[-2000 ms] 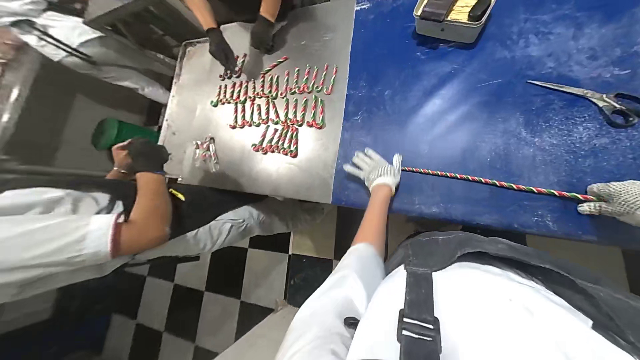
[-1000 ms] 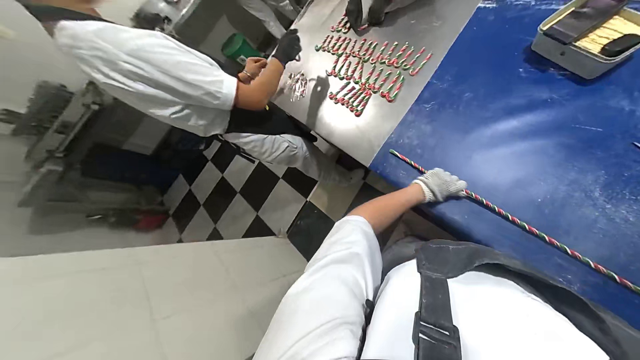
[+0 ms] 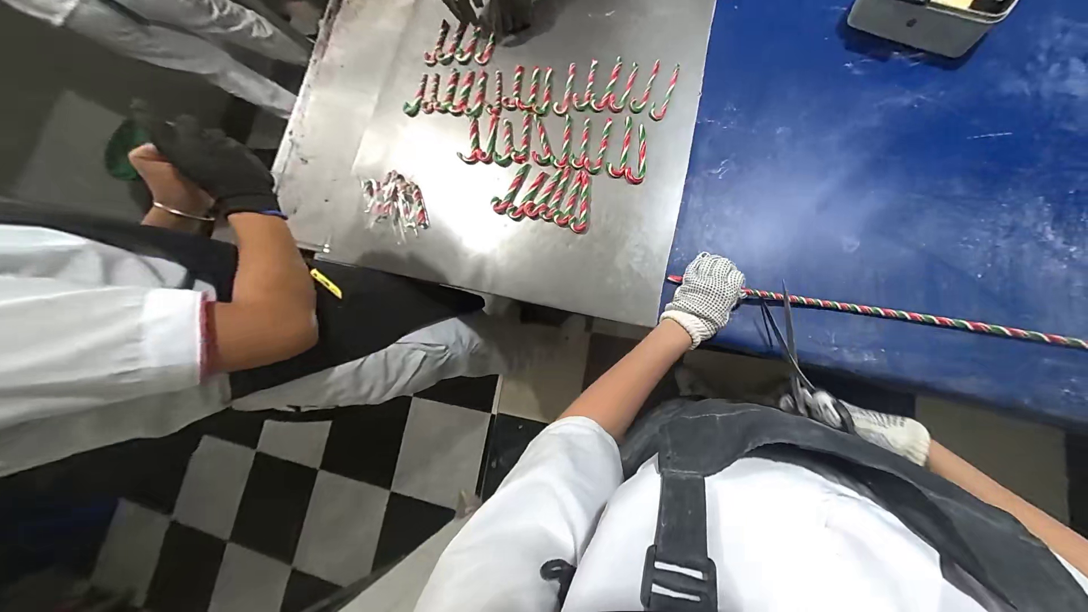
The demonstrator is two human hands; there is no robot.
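My left hand (image 3: 707, 296), in a white knit glove, grips a thin red, green and white twisted candy rope (image 3: 914, 316) close to its left end. The rope lies along the near side of the blue table (image 3: 833, 170) and runs out of view at the right. My right hand (image 3: 875, 429), also gloved, holds scissors (image 3: 799, 374) by the handles. Their blades are spread, with the tips at the rope just right of my left hand. Rows of candy canes (image 3: 586, 144) lie on the metal table, and small wrapped candies (image 3: 398, 204) are heaped near its front.
A co-worker in black gloves (image 3: 223, 166) stands at the left beside the metal table (image 3: 544, 280). Another person's dark gloves (image 3: 501, 13) are over the canes at the top. A metal tin (image 3: 922, 30) sits on the blue table's far part.
The scissors, on the blue table at the right two seconds ago, are now in my right hand at the rope. My left hand is now close to the rope's left end.
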